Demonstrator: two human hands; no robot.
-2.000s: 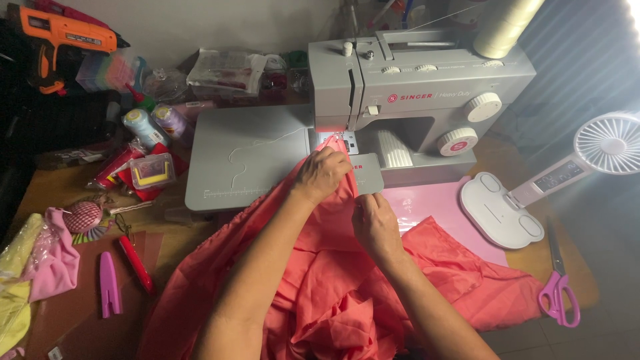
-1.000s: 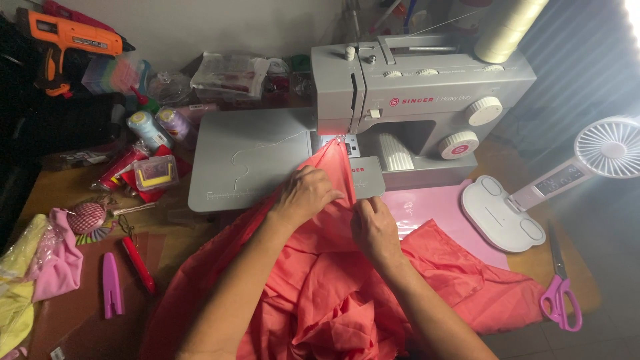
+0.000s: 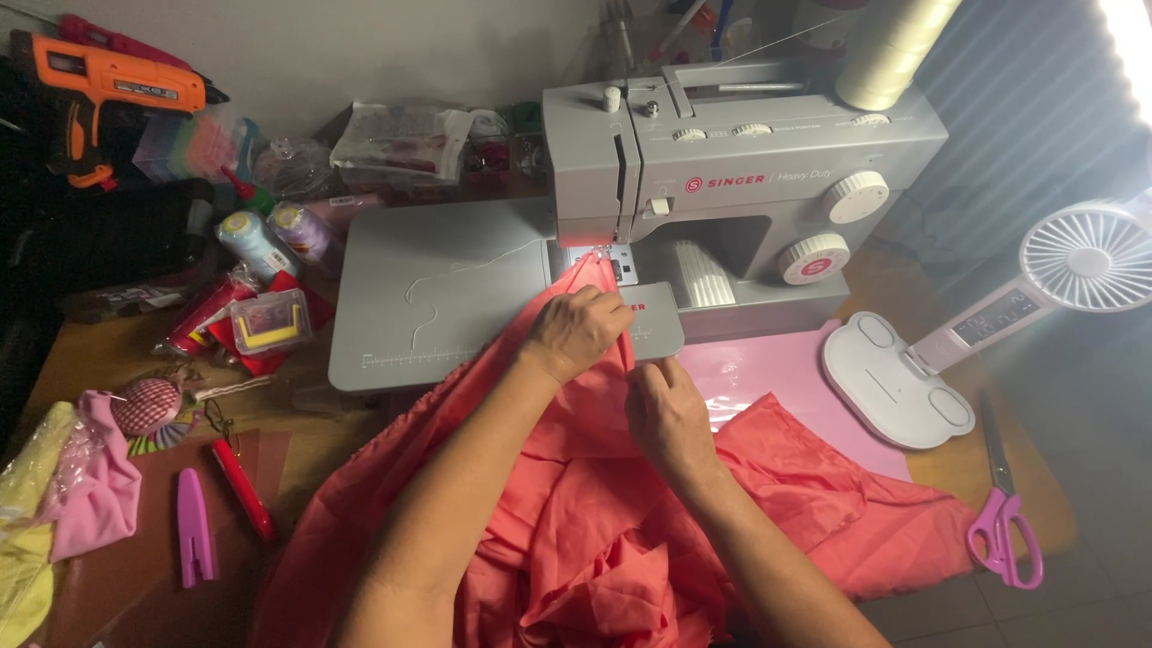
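A grey Singer Heavy Duty sewing machine [image 3: 747, 180] stands at the back of the table with its flat grey extension table [image 3: 432, 288] on the left. Coral fabric [image 3: 585, 504] runs from the lit presser foot [image 3: 598, 254] down over the table front in loose folds. My left hand [image 3: 580, 328] grips the fabric just in front of the foot, fingers bent over it. Lower and to the right, my right hand [image 3: 666, 418] pinches the fabric's edge beside the extension table's corner. Both hands hide parts of the cloth under them.
Right of the fabric are a white desk fan [image 3: 900, 382] and purple-handled scissors [image 3: 1003, 531]. Thread spools [image 3: 256, 243], a clear box [image 3: 270, 322], a pincushion [image 3: 147, 405], a red tool [image 3: 243, 489] and a purple tool [image 3: 193, 531] lie left. An orange heat tool [image 3: 117, 85] sits behind.
My left hand has moved a little down and left, away from the presser foot, and more fabric shows between them. My right hand has stayed about where it was, on the fabric edge.
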